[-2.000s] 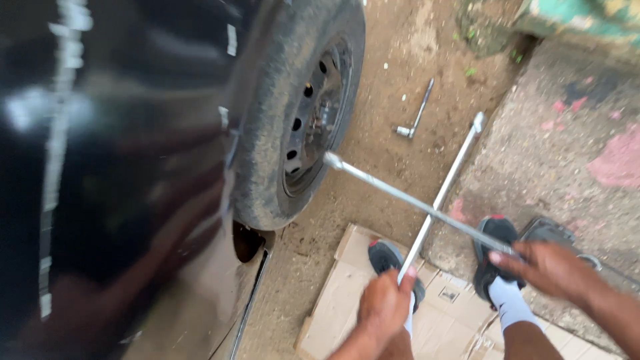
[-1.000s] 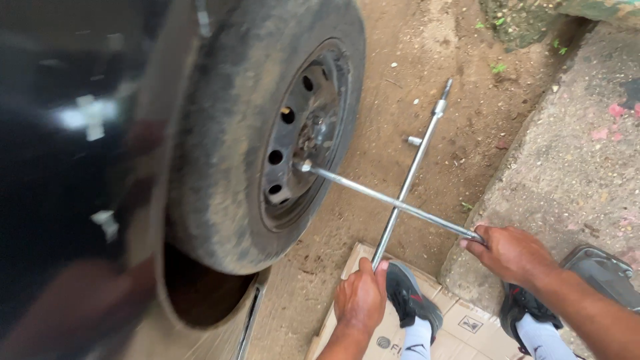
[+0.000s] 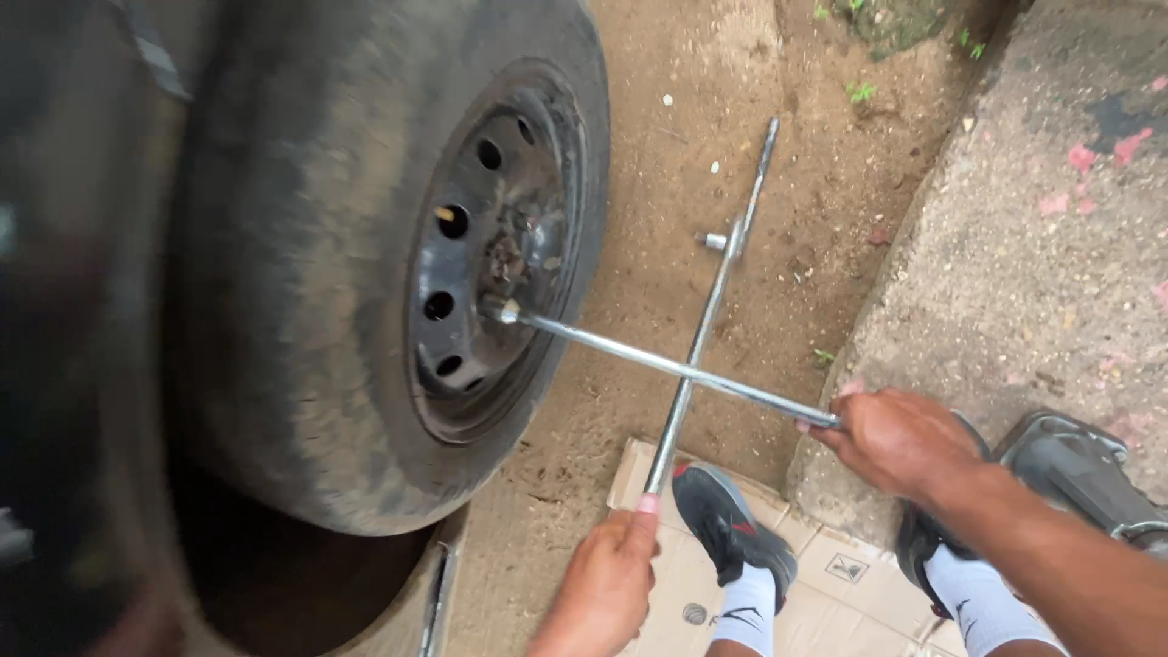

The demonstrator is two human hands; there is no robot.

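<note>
A four-way lug wrench point(image 3: 607, 345) of bright metal reaches from the wheel to my hands. Its socket end meets the black steel rim point(image 3: 465, 338) at a lug position; whether it sits fully on a nut I cannot tell. My left hand point(image 3: 607, 579) grips the end of the arm pointing down toward my feet. Around the outer end, opposite the socket on the wheel, my right hand point(image 3: 899, 447) is closed. The mud-stained tyre point(image 3: 347, 274) is mounted on a dark car point(image 3: 73, 365). A metal bar tool with a short socket point(image 3: 716, 241) lies on the soil, partly behind the wrench.
Flattened cardboard point(image 3: 821, 598) lies under my black shoes point(image 3: 730, 525). To the right runs a rough concrete slab point(image 3: 1031, 255) with pink paint marks. On it, beside my right arm, is a grey metal object point(image 3: 1077, 465), perhaps a jack. A mossy stone point(image 3: 899, 23) sits at the top.
The lug wrench, held in both hands, has moved to the wheel; two seconds ago its socket end was off the lug area. The view has come closer to the wheel.
</note>
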